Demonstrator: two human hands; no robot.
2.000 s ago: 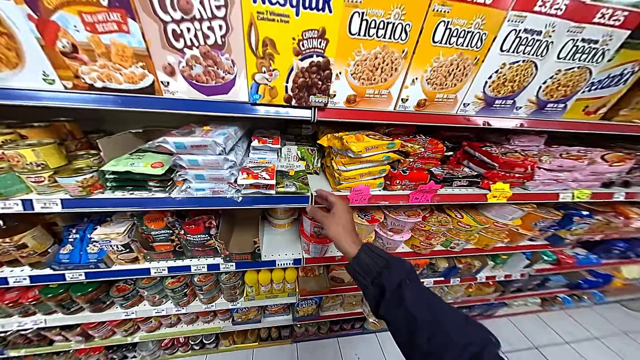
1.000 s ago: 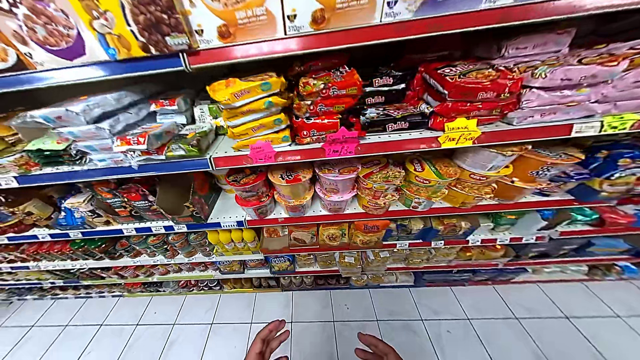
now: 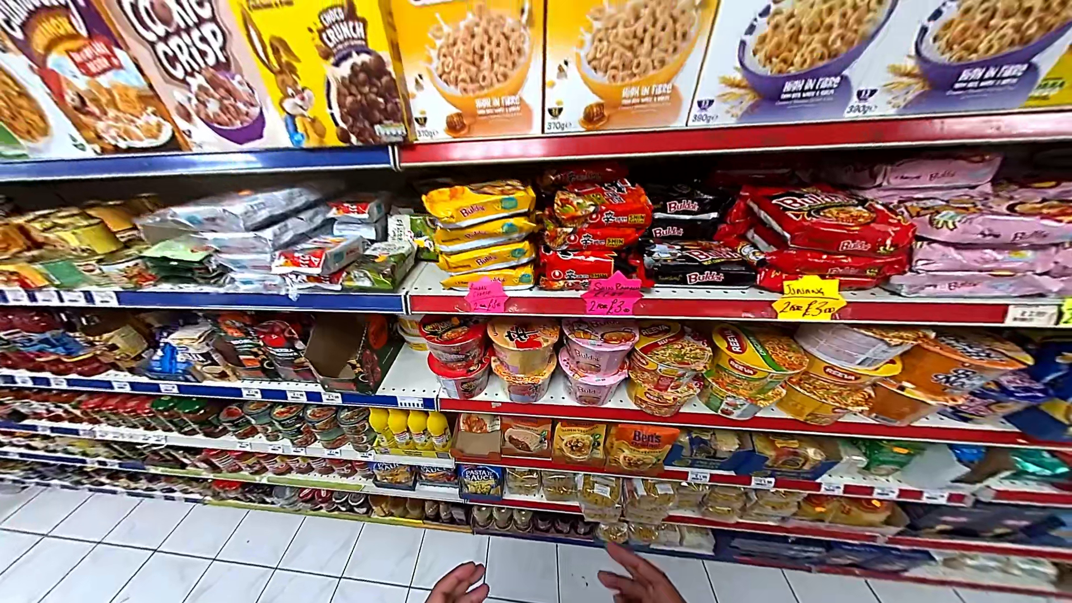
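My left hand (image 3: 458, 584) and my right hand (image 3: 638, 576) show at the bottom edge of the view, above the tiled floor, apart from each other. Both are empty, fingers spread and slightly curled; neither touches the shelves. Beyond them stand stacked instant noodle cups (image 3: 523, 356). On the shelf above lie yellow noodle packets (image 3: 481, 230), red noodle packets (image 3: 829, 222), black noodle packets (image 3: 687, 261) and pink noodle packets (image 3: 976, 222). Pink and yellow handwritten price tags (image 3: 808, 299) hang on that shelf's red edge.
Cereal boxes (image 3: 469, 71) line the top shelf. To the left are silvery packets (image 3: 243, 209), jars (image 3: 289, 423) and an open cardboard box (image 3: 347, 352). Yellow bottles (image 3: 419, 429) and rice pouches (image 3: 641, 446) sit lower. White floor tiles (image 3: 293, 548) run along the shelf base.
One hand was reaching to the shelf edge beside the yellow packets two seconds ago; it has drawn back. Both hands have since stayed low in view. The view has shifted noticeably.
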